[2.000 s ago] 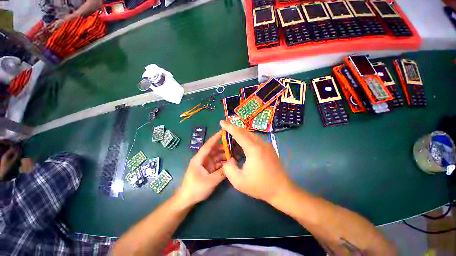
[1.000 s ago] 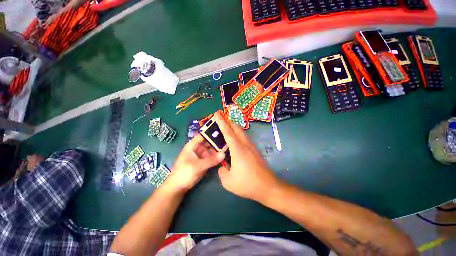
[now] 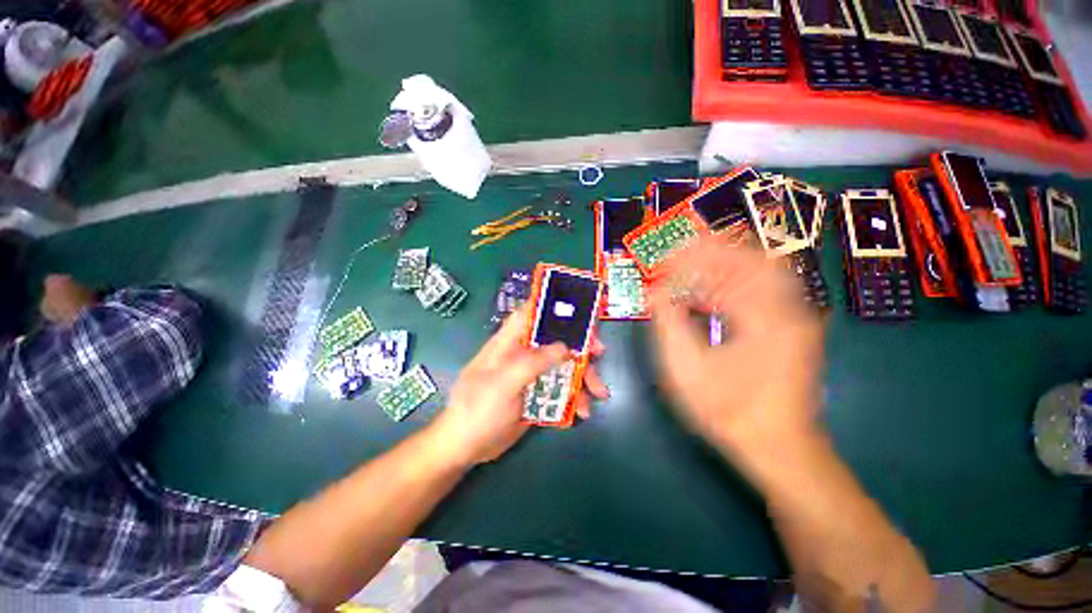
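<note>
My left hand [image 3: 493, 389] holds an open orange phone body [image 3: 565, 347], its dark screen facing up and a green-grey board below, partly under my thumb. My right hand [image 3: 748, 347] is blurred, to the right, in front of the open phone bodies [image 3: 665, 243] and a gold-framed front cover [image 3: 781, 216]. The gold frame looks doubled. Whether this hand holds anything is unclear. A black battery [image 3: 513, 295] lies partly behind the held phone.
Loose keypad boards [image 3: 407, 393] and stacked boards [image 3: 441, 290] lie left. Orange-handled tools [image 3: 509, 225] and a white bottle [image 3: 446, 141] are behind. More phones [image 3: 879, 252] lie right, below a red tray [image 3: 838, 108]. A jar [image 3: 1066, 425] stands at the right edge.
The black, gold-framed front cover is no longer on the phone in my left hand; its screen and board now show. My right hand has left it and moved right towards the pile. The view has shifted.
</note>
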